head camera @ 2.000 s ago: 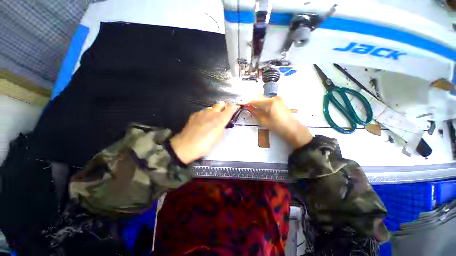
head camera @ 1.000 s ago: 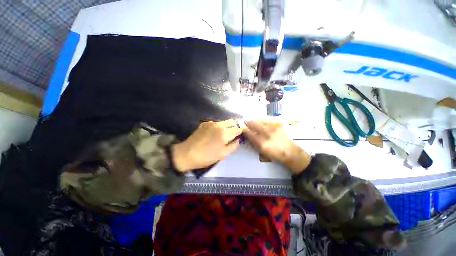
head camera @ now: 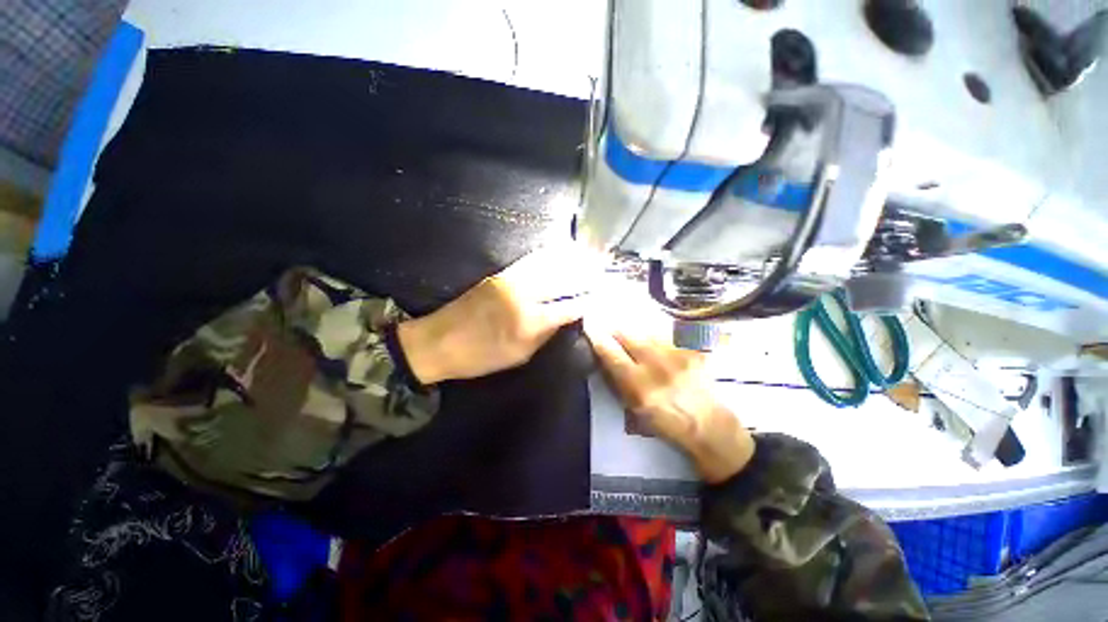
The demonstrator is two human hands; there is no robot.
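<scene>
A large black garment panel (head camera: 304, 158) lies over the left of the table, under both sleeves' side, and hangs over the front edge. My left hand (head camera: 492, 326) rests on it, fingertips bright under the lamp near the needle area. My right hand (head camera: 662, 386) is just right of it at the panel's right edge, fingers bent and touching the cloth edge. The sewing machine head (head camera: 705, 134) stands close above both hands. Glare and the head hide the presser foot and the exact finger hold.
Teal-handled scissors (head camera: 838, 352) lie right of the needle, partly behind the machine head. A white strip (head camera: 960, 395) and small dark tools lie farther right. Blue crates (head camera: 960, 553) and a grey stack (head camera: 1045, 589) are below the front ruler strip (head camera: 851, 498).
The view has moved closer to the machine head. The black panel now spreads flat below my left hand to the front edge. My hands remain close together near the needle.
</scene>
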